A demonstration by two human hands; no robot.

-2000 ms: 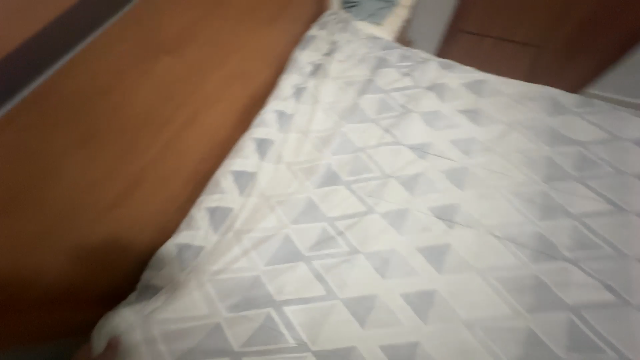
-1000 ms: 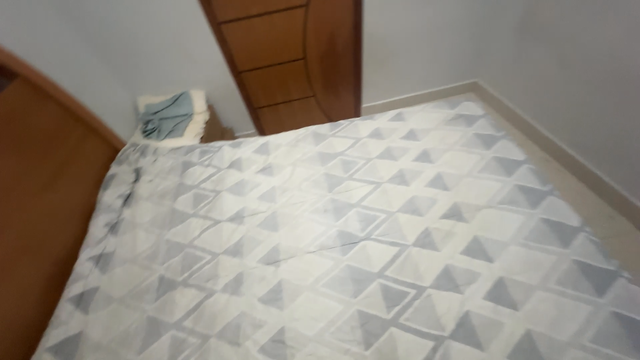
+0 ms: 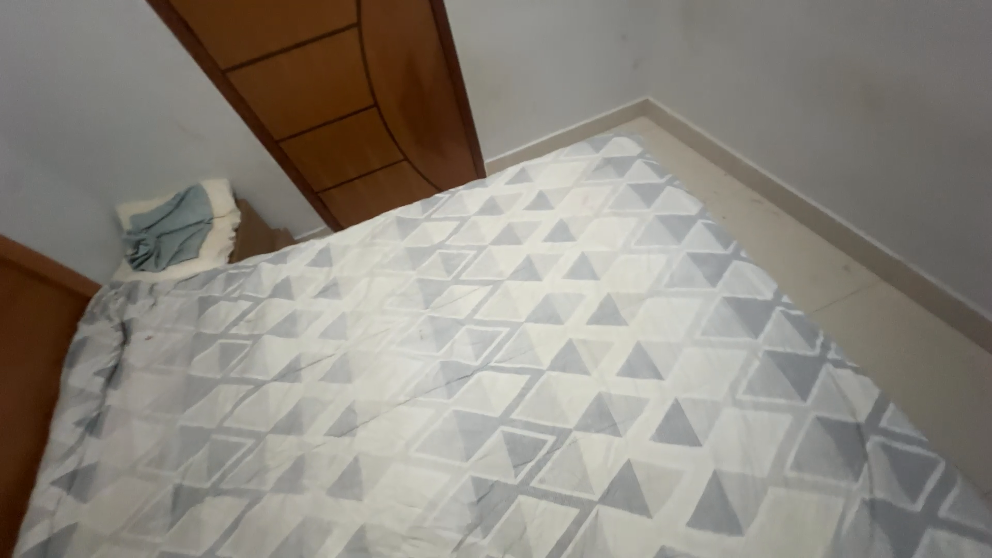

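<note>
A bed sheet (image 3: 465,349) with grey and white triangles and diamonds covers a mattress and fills most of the head view. It lies mostly flat, with faint creases running across its middle. Near the headboard, at the upper left corner, the fabric is bunched and wrinkled. Neither my left hand nor my right hand is in view, so what they hold or touch is hidden.
A brown wooden headboard (image 3: 31,349) stands at the left. Beyond the bed, a blue-grey cloth (image 3: 174,232) lies on a cream fringed cloth (image 3: 223,209) over a brown piece of furniture (image 3: 256,232). A wooden door (image 3: 341,101) and walls border the tiled floor (image 3: 876,310).
The view has swung widely from the headboard side to the bed's far end, the door and the room corner. No plain change shows in the sheet.
</note>
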